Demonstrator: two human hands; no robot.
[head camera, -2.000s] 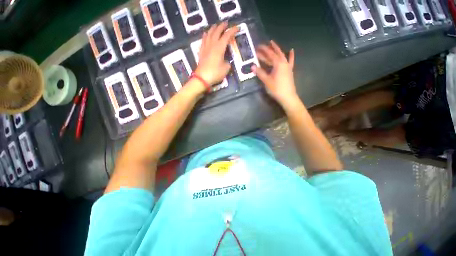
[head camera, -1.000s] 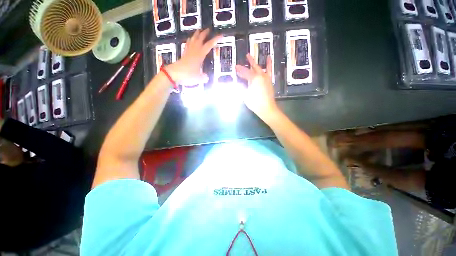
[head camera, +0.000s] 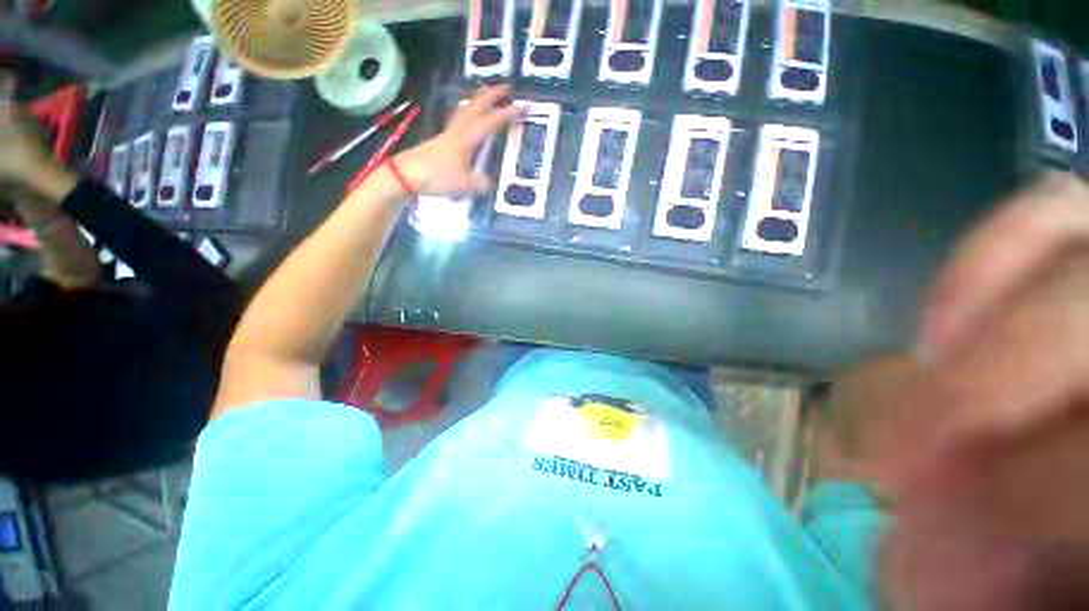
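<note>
Phones lie face down in two rows in a clear tray (head camera: 645, 244); one phone back (head camera: 604, 167) shows a white rim, dark marked centre and dark oval. My left hand (head camera: 456, 153), with a red wrist cord, has its fingers spread over the left end of the near row. It partly hides the phone there, and a bright white glow shows below the palm. I see nothing gripped in it. My right hand (head camera: 1015, 382) is large, blurred and close to the camera at the right, away from the tray. Its fingers and any contents cannot be made out.
A small fan (head camera: 284, 30), a pale green ring (head camera: 362, 72), a red marker (head camera: 385, 148) and a thinner pen (head camera: 358, 139) are at left. Another phone tray (head camera: 257, 179) lies beyond. A person's dark sleeve (head camera: 131, 227) shows at left. A partial tray (head camera: 1057, 149) is at right.
My right hand has left the near row and come up close to the camera. My left hand stays at the row's left end. The view has shifted, and the glow is smaller.
</note>
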